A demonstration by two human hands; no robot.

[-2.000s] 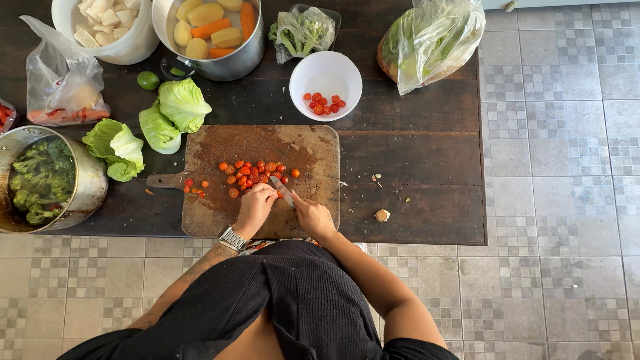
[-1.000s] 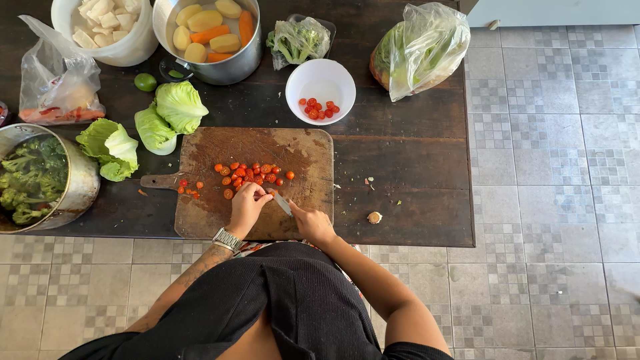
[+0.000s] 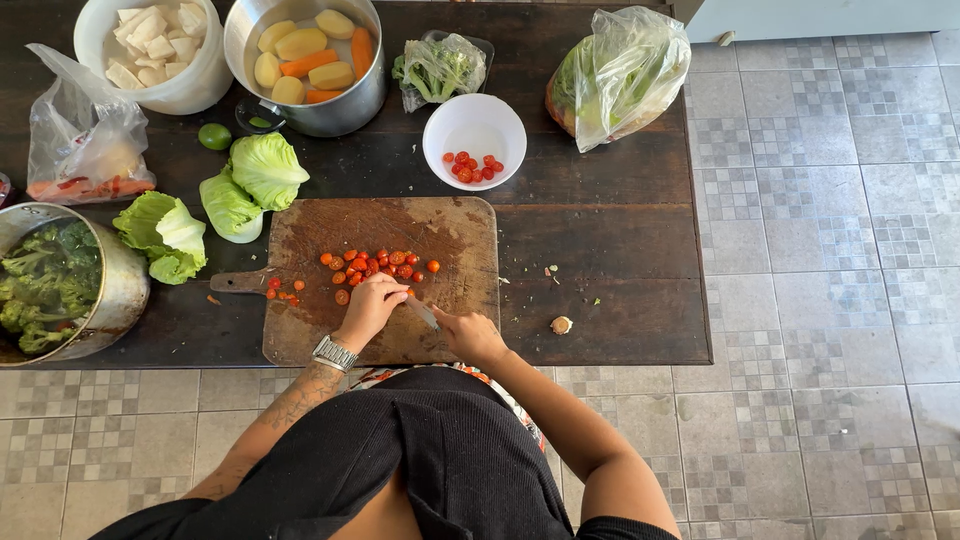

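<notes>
My left hand (image 3: 370,309), with a metal watch on its wrist, pinches a small orange-red cherry tomato (image 3: 409,293) above the wooden cutting board (image 3: 457,240). From the right, my right hand (image 3: 471,334) grips a small knife (image 3: 424,311), its blade angled up-left against or close to that tomato. Just beyond my left fingers lies a loose pile of whole and cut cherry tomatoes (image 3: 396,258), and a few small pieces (image 3: 274,283) rest near the board's handle. A white bowl (image 3: 475,120) behind the board holds several cut tomatoes.
Lettuce leaves (image 3: 266,171), a green lime (image 3: 214,136) and a pot of broccoli (image 3: 124,292) stand left. Behind are a pot of potatoes and carrots (image 3: 341,112), a tub of white chunks (image 3: 202,82), wrapped broccoli (image 3: 441,69) and bagged greens (image 3: 616,79). A root stub (image 3: 561,325) lies right.
Both hands stay close together over the front of the board, with small shifts of the fingers and knife. The white bowl's contents look the same.
</notes>
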